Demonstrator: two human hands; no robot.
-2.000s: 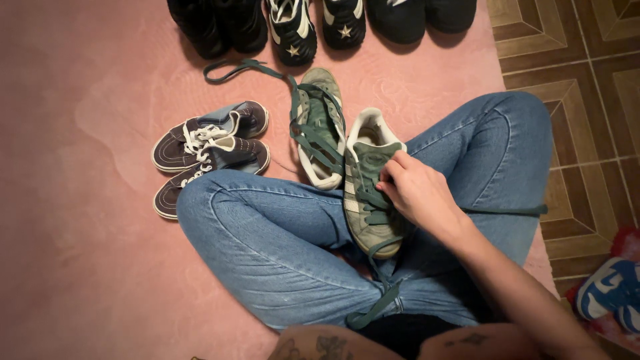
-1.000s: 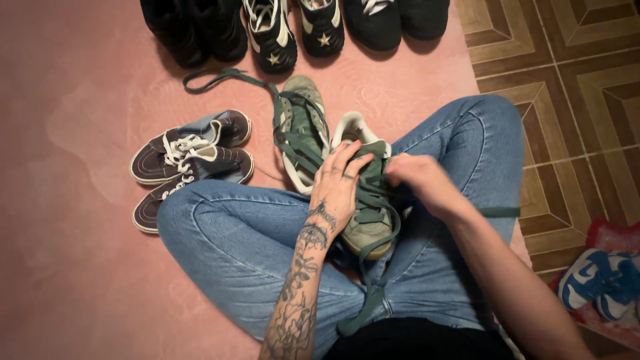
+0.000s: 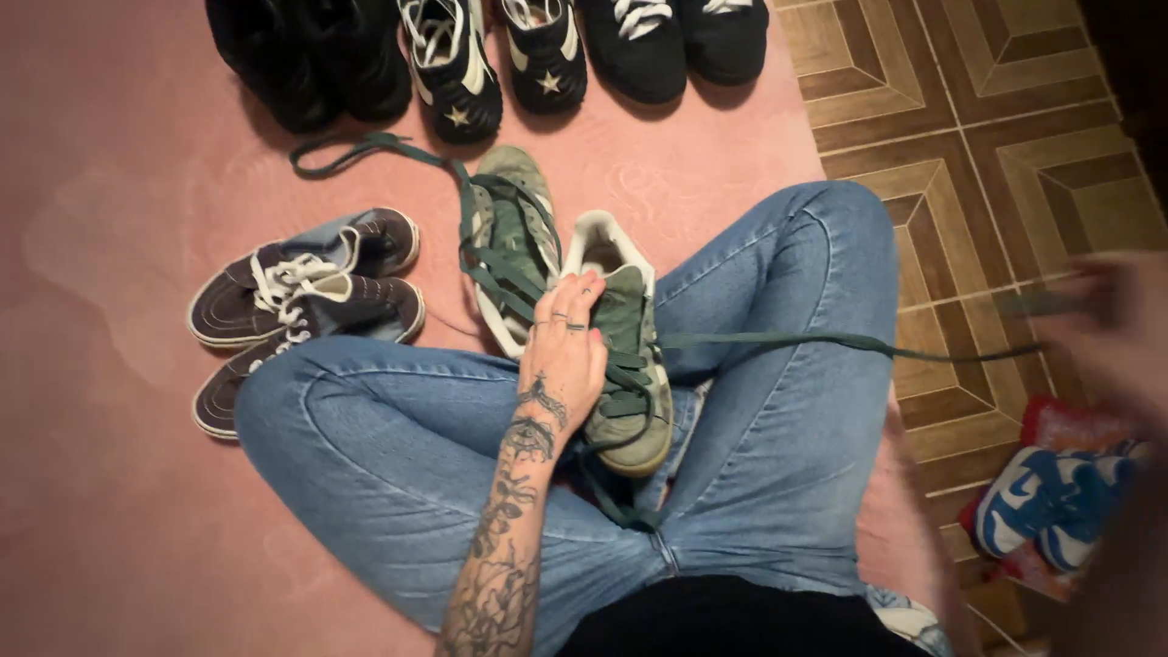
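Note:
A green sneaker [image 3: 630, 429] with a white lining lies between my crossed legs, its toe toward me. My left hand [image 3: 564, 351], tattooed along the forearm, rests on its upper left side and holds it by the tongue and collar. From its right side a green shoelace [image 3: 785, 338] stretches across my thigh to my right hand [image 3: 1109, 319], which is blurred at the right edge and pinches the lace. Another loose lace end trails below the toe onto my lap. The matching green sneaker [image 3: 511, 237], loosely laced, lies just beyond, its toe away from me.
Dark slip-on-height sneakers with white laces [image 3: 265, 292] lie at left on the pink blanket [image 3: 109, 456]. Black boots or shoes [image 3: 319, 64], black star-marked sneakers [image 3: 452, 91] and black sneakers [image 3: 639, 55] line the far edge. Blue and white sneakers [image 3: 1022, 502] stand on the tiled floor [image 3: 967, 210] at right.
My right hand has moved from the sneaker far out to the right, drawing the lace out long. My left hand, out of view two seconds ago, came onto the sneaker and stays there.

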